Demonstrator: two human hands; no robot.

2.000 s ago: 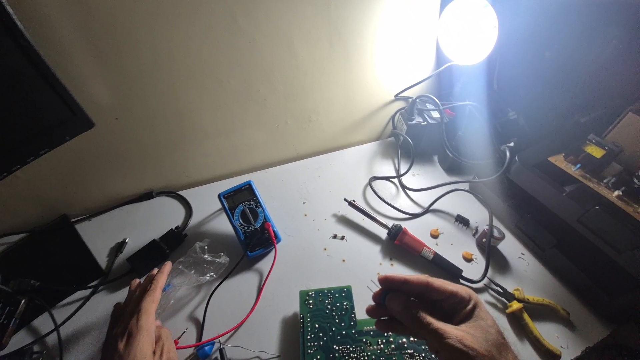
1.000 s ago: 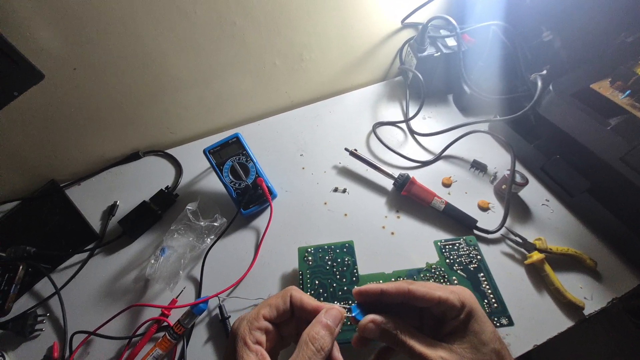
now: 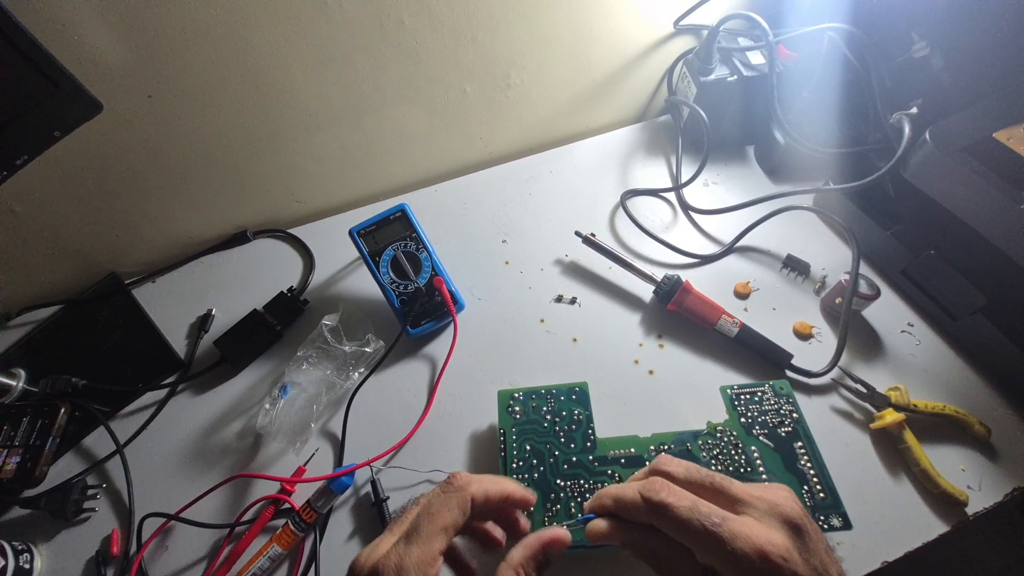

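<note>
My right hand (image 3: 704,512) holds a small blue component with thin metal leads (image 3: 586,520) between thumb and fingers, over the lower part of a green printed circuit board (image 3: 552,424). At the board's lower left, my left hand (image 3: 472,524) has its thumb and index finger apart around the tips of the leads; whether it touches them is hard to tell. The board lies solder side up. A blue digital multimeter (image 3: 406,268) lies behind it, and a red-handled soldering iron (image 3: 696,304) lies beyond the board to the right.
Yellow-handled pliers (image 3: 912,432) lie right of the board. Orange disc capacitors (image 3: 805,330) and a glass fuse (image 3: 566,299) sit on the grey table. A clear plastic bag (image 3: 320,376), red and black test probes (image 3: 260,524) and a solder tube (image 3: 292,528) are at left. Cords cross both sides.
My left hand has come from the left side over to the board, beside my right. Between one second ago and now, its thumb and index finger have spread. The view has shifted.
</note>
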